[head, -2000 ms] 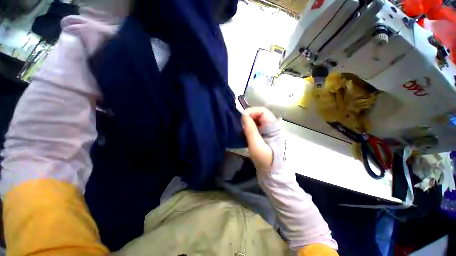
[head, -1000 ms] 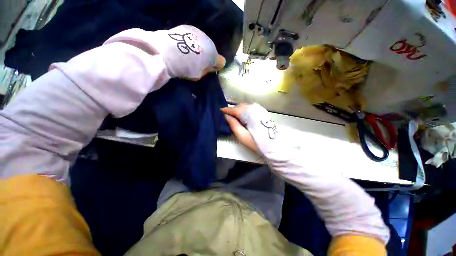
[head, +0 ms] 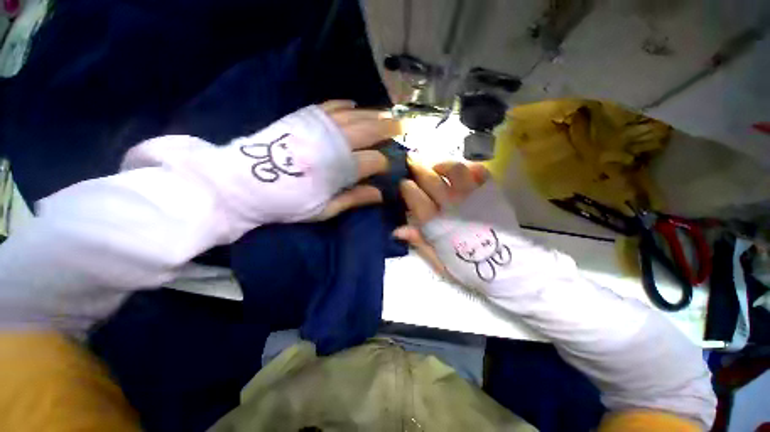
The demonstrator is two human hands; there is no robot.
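Observation:
The navy garment (head: 287, 261) lies across the machine table and hangs over its front edge towards my lap. My left hand (head: 363, 156) lies on the cloth with its fingers spread, their tips close to the needle area. My right hand (head: 435, 194) is just to its right, fingers bent on the edge of the navy cloth below the presser foot. Whether its fingers pinch the cloth is hard to tell. The needle area (head: 426, 126) is washed out by bright light, so the needle is not clearly seen.
The white sewing machine head (head: 574, 59) stands above and to the right. A crumpled mustard pile (head: 582, 152) lies right of the needle. Scissors with black and red handles (head: 667, 245) lie near the table's front right. White tape (head: 741, 295) hangs at the right edge.
My left hand has moved down and right onto the cloth beside the needle. My right hand has moved slightly right, close to the presser foot. The machine head appears nearer.

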